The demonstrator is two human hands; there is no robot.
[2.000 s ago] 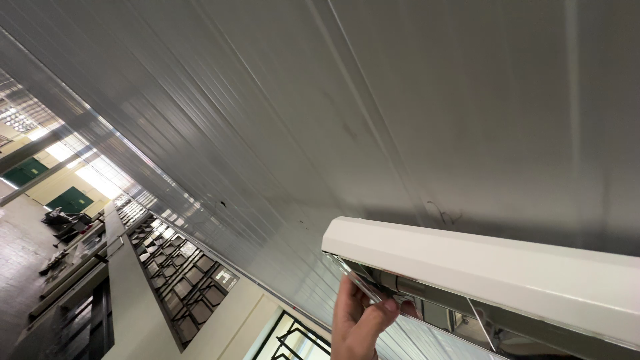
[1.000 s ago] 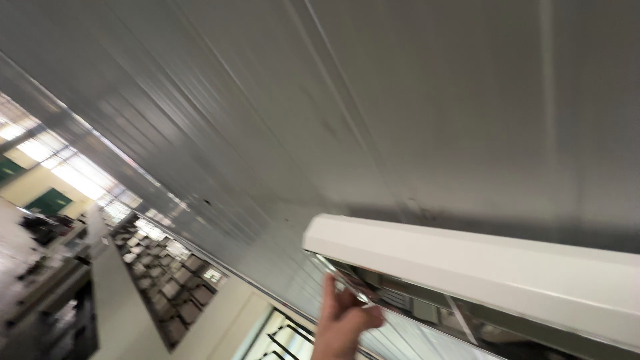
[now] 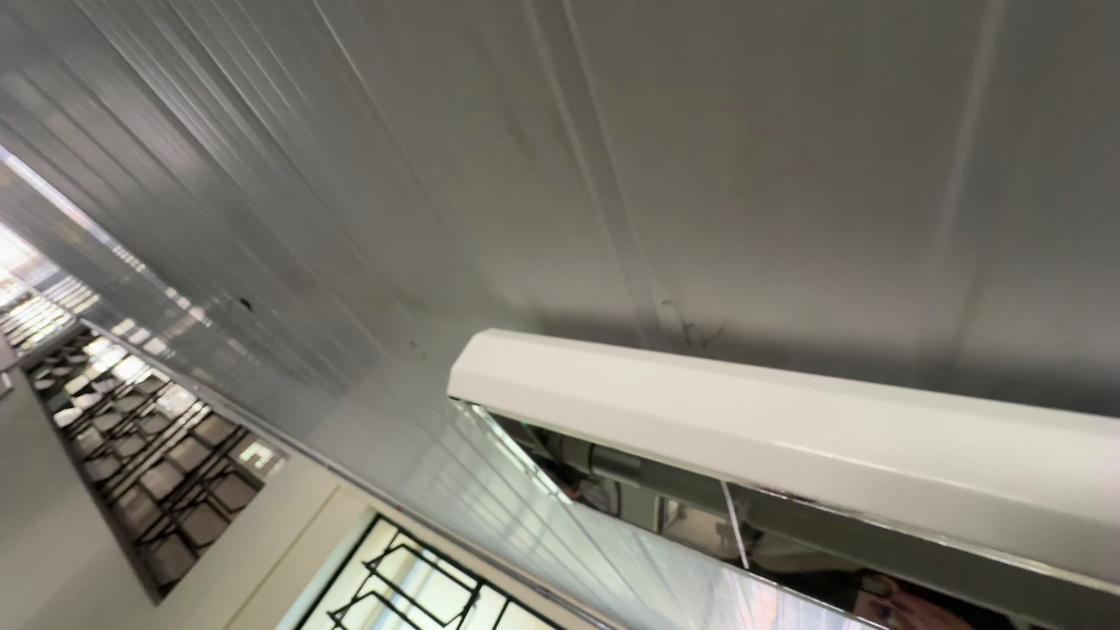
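Observation:
A long white housing (image 3: 752, 411) with a bevelled edge runs from the middle to the right edge, close under a grey ribbed panel surface (image 3: 700, 157). Its underside shows a dark, glossy, mirror-like face (image 3: 639, 472). A thin white line (image 3: 735, 525) crosses that face. Near the bottom right, the glossy face shows what looks like the reflection of a hand (image 3: 906, 604). Neither my left hand nor my right hand is directly in view, so what they hold or touch is hidden.
Window grilles with black metal bars stand at the lower left (image 3: 157, 464) and bottom centre (image 3: 411, 586), set in a pale wall (image 3: 280, 525). A metal edge strip (image 3: 376, 486) runs diagonally between wall and ribbed surface. Small dark marks spot the panels.
A hand was at the near end of the white housing's underside in both earlier frames; it has gone out of view. The housing stays in place against the panels.

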